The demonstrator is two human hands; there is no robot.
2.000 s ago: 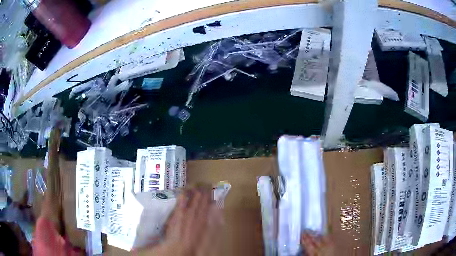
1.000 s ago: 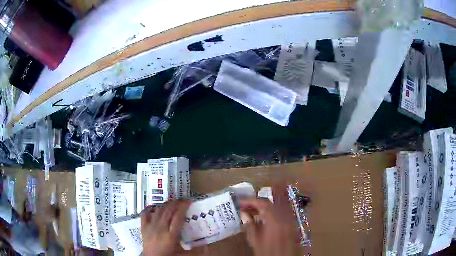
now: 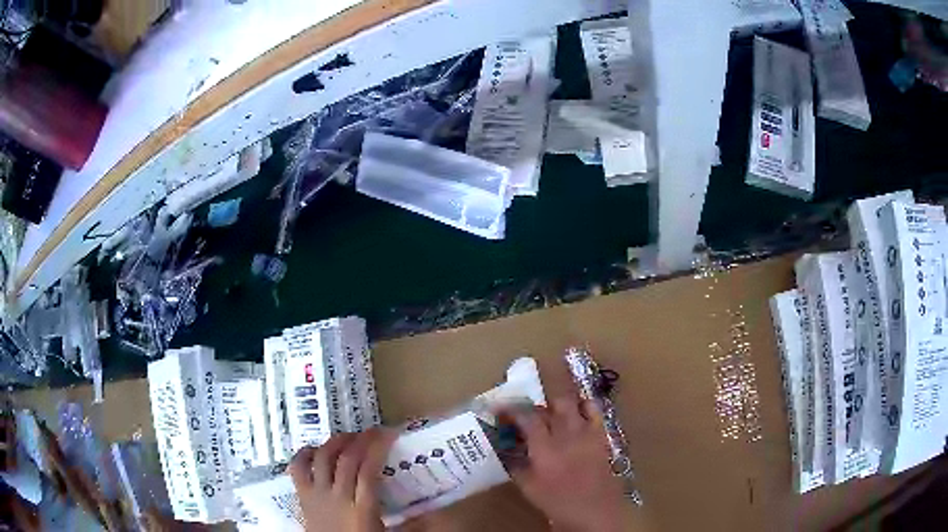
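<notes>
A white printed retail box lies tilted on the brown surface in front of me. My left hand holds its left part, fingers over the top. My right hand is at its right end, fingers bent at the opening; what the fingertips hold is blurred. A white flap or paper piece sticks up just behind that end. A clear-wrapped slim part with a small dark tangle lies right behind my right hand.
White boxes stand at left and right. The dark green belt carries a translucent tray, boxes and shiny slim parts. A pale support rises before the belt, below the shelf.
Since one second ago, both hands stay at the box, and the view has shifted. Earlier, my right hand was at a white tray; that tray now lies on the belt.
</notes>
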